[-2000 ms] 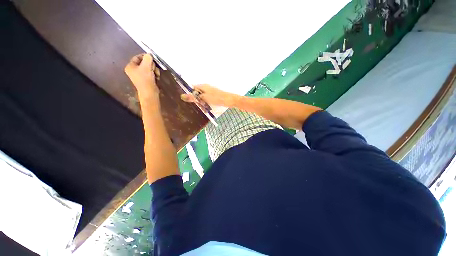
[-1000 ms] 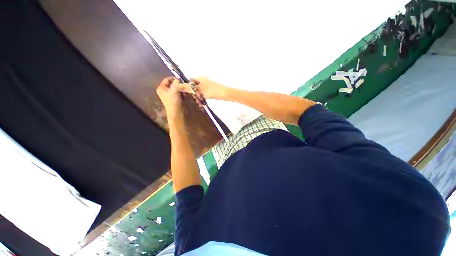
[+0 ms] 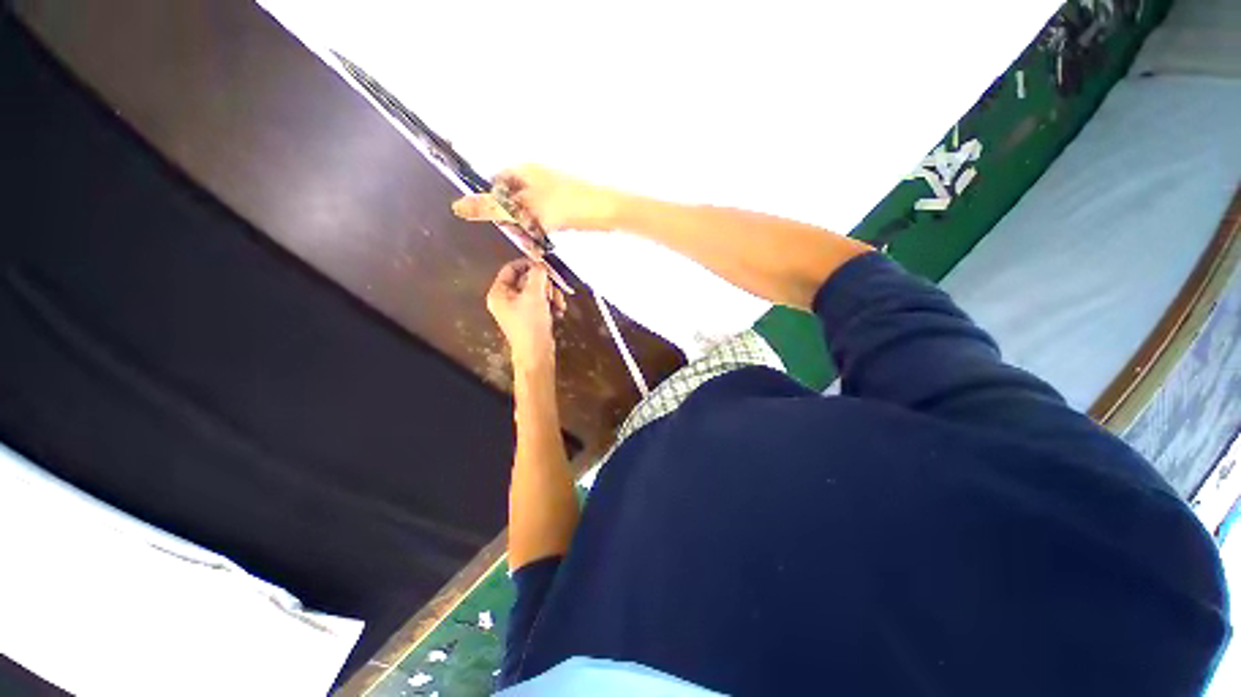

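A large white sheet [image 3: 762,95] covers the upper middle, its left edge running diagonally over the brown table. Long shears [image 3: 415,130] lie along that edge, blades pointing up and left. My right hand [image 3: 538,204] is closed around their handles. My left hand [image 3: 524,302] is just below, nearer my body, with fingertips pinched at a narrow white strip [image 3: 555,277] beside the sheet's edge; the fingers partly hide the grip. Another thin white strip [image 3: 622,343] reaches over the table towards my waist.
Black fabric [image 3: 204,327] lies along the left of the dark-brown table [image 3: 313,177]. Another white cloth [image 3: 150,586] is at lower left. Scraps [image 3: 946,174] litter the green floor [image 3: 891,225] at right. A pale blue cloth [image 3: 1089,204] covers a surface at far right.
My left hand has moved from the far side of the shears' handles to below them, nearer my body. My right hand stays on the handles. The view has shifted a little.
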